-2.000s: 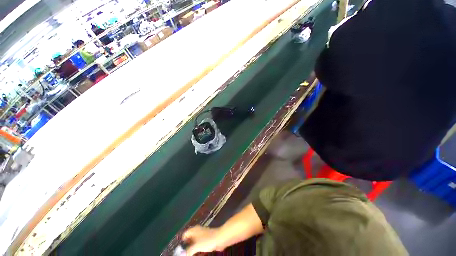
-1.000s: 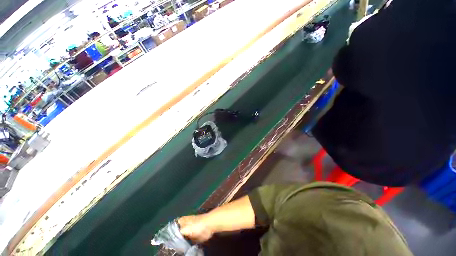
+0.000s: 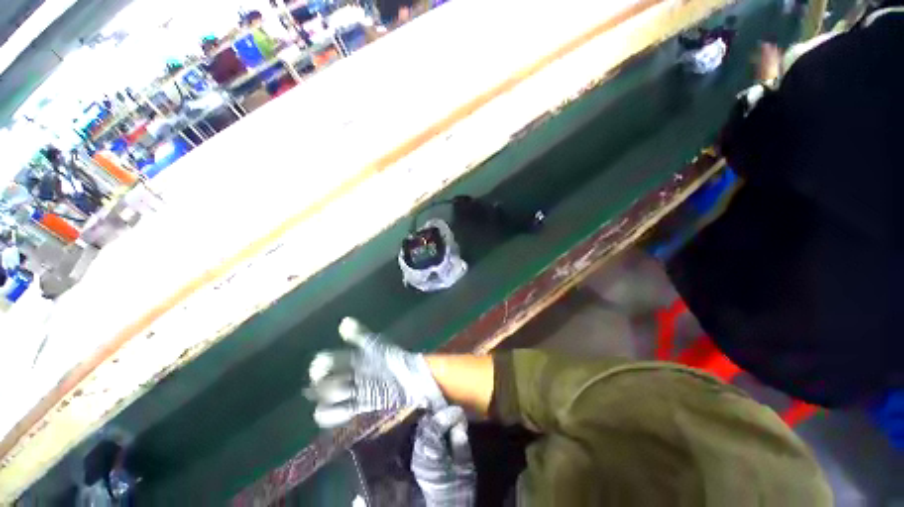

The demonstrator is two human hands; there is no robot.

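My right hand (image 3: pixel 367 381) wears a grey-white striped knit glove. It is held over the near edge of the belt with its fingers apart and nothing in them. My left hand (image 3: pixel 443 460), also gloved, is at the right wrist with its fingers on the glove cuff (image 3: pixel 432 389); its lower part is cut off by the bottom edge. Beyond my hands a black corded unit (image 3: pixel 426 250) lies on the green belt, wrapped round in a crumpled clear plastic bag (image 3: pixel 436 274). Its dark cable trails to the right.
The green conveyor belt (image 3: pixel 595 178) runs diagonally, with a worn brown edge rail (image 3: pixel 555 272). Another wrapped unit (image 3: pixel 706 54) is farther up, and a blurred dark item (image 3: pixel 104 465) is at lower left. A person in black (image 3: pixel 803 228) is close on the right. A long white shelf (image 3: pixel 297 178) lies beyond.
My right hand, bare a second ago beside loose grey material, is now gloved and spread. My left hand has come into view at its wrist. The view has shifted, bringing the lower-left item in.
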